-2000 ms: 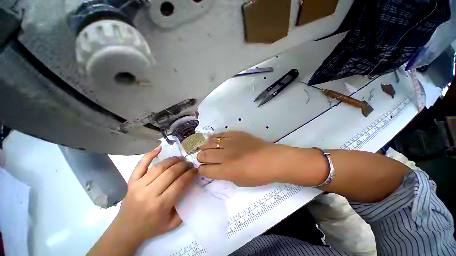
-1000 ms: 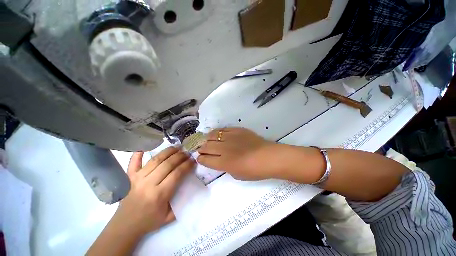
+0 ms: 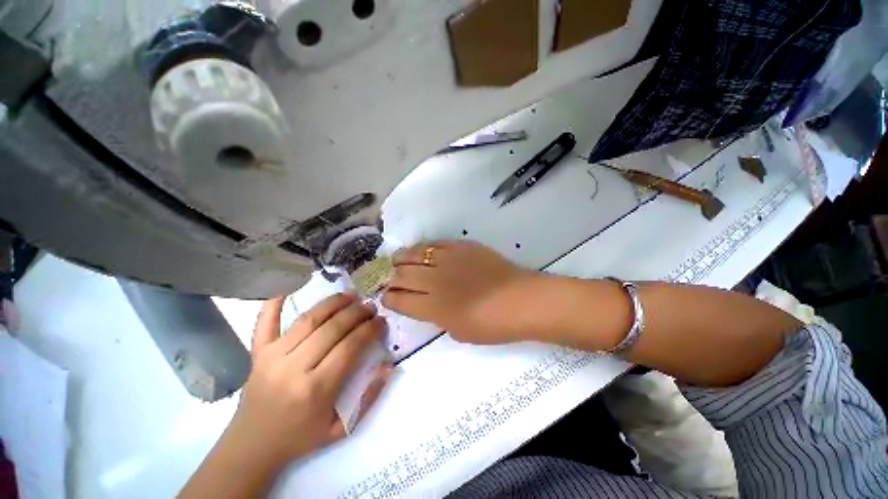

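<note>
A thin white fabric piece (image 3: pixel 356 390) lies on the white machine table, blending with it. My left hand (image 3: pixel 310 375) lies palm down on it, left of the needle area, fingers spread towards the foot. My right hand (image 3: pixel 456 292) is at the right of the needle area (image 3: pixel 352 249), its fingertips bunched at a small tan block (image 3: pixel 373 277) and the fabric edge. Whether the right fingers pinch the fabric is hidden. The needle tip and foot are mostly covered by the machine head and fingers.
The large off-white sewing machine head (image 3: pixel 321 127) fills the upper left. Black snips (image 3: pixel 536 168) and a brown-handled tool (image 3: pixel 670 189) lie right of the needle. Dark blue checked cloth (image 3: pixel 725 73) hangs at upper right. A printed ruler scale (image 3: pixel 506 407) runs along the front edge.
The fabric has shifted towards the needle, and less of it shows below my hands. Its lower corner now lies by my left thumb. My right hand has stayed by the block.
</note>
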